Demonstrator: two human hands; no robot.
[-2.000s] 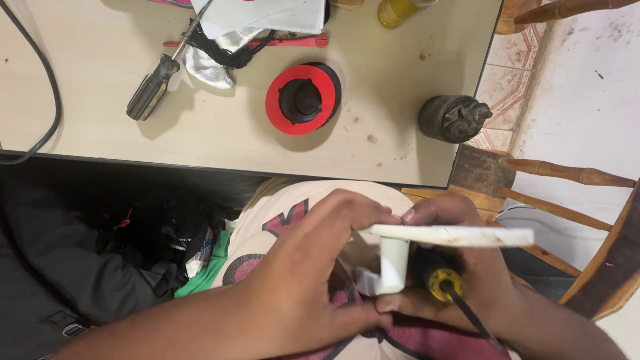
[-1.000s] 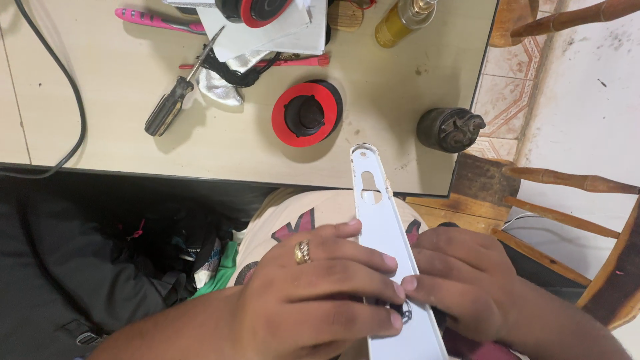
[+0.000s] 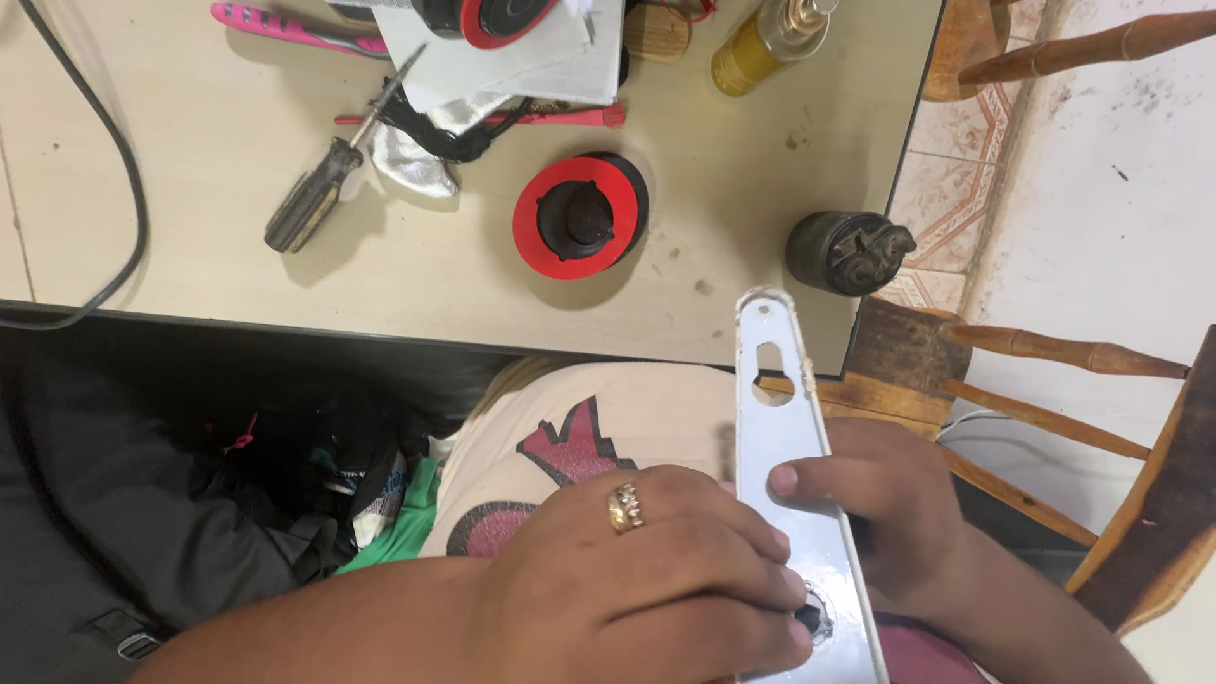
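Note:
A long white plate (image 3: pixel 784 437) with a keyhole-shaped slot near its rounded end is held over my lap. My left hand (image 3: pixel 655 579), with a ring on one finger, lies across its left side, fingertips at a round hole with a dark part (image 3: pixel 812 613) in it. My right hand (image 3: pixel 883 513) grips the right edge, thumb on the plate's face. On the table, a black cup-like part with a red rim (image 3: pixel 579 218) stands beyond the plate. A screwdriver (image 3: pixel 318 195) lies to the left. A dark cylindrical object (image 3: pixel 845 252) sits near the right edge.
A glass bottle of yellow liquid (image 3: pixel 765 47), a red brush (image 3: pixel 570 116), a pink-handled item (image 3: pixel 290 30) and white sheets (image 3: pixel 560 71) are on the table (image 3: pixel 427 275). A cable (image 3: pixel 128 180) curves at left. A black bag (image 3: pixel 114 475) lies below; wooden chairs (image 3: pixel 1064 347) stand right.
Two seconds ago the plate was seen edge-on, with a yellow-and-black tool beside it at my right hand. Now the plate's face is turned up, and that tool is out of sight.

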